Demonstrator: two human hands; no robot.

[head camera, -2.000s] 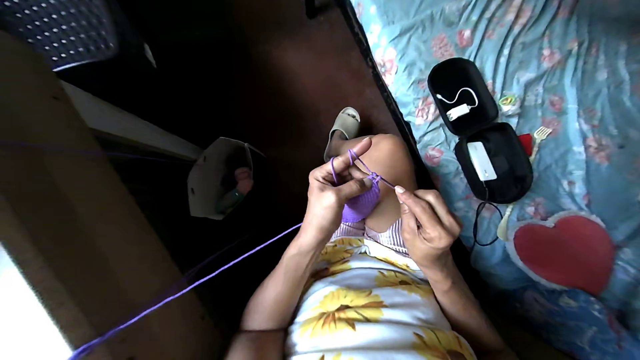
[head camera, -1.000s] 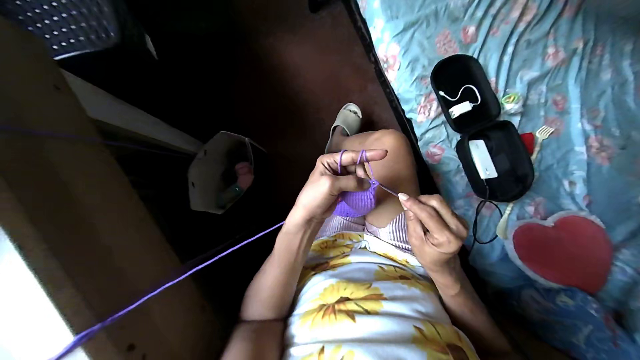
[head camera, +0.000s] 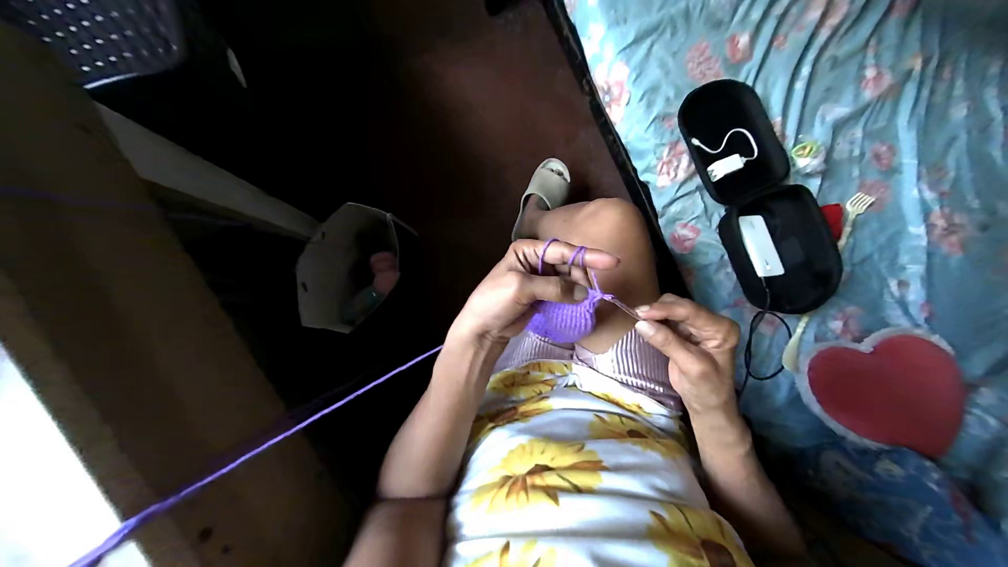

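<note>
Above my lap, my left hand (head camera: 531,287) pinches a small piece of purple crochet work (head camera: 565,319) between thumb and fingers. Purple yarn (head camera: 291,429) loops around its extended index finger and runs off to the lower left. My right hand (head camera: 693,342) holds a thin crochet hook (head camera: 626,307) by its handle, mostly hidden in the fingers. The hook's tip meets the upper right edge of the purple piece, where a loop of yarn sits.
On the floral bed sheet (head camera: 890,102) at right lie an open black case (head camera: 823,276) with a white device and short cable, a fork (head camera: 854,213) and a red heart-shaped cushion (head camera: 886,390). An open container (head camera: 327,276) stands left, beside a wooden edge (head camera: 102,315).
My left index finger, bent upward two seconds ago, now stretches out to the right. Both hands still hold the yarn work and the hook.
</note>
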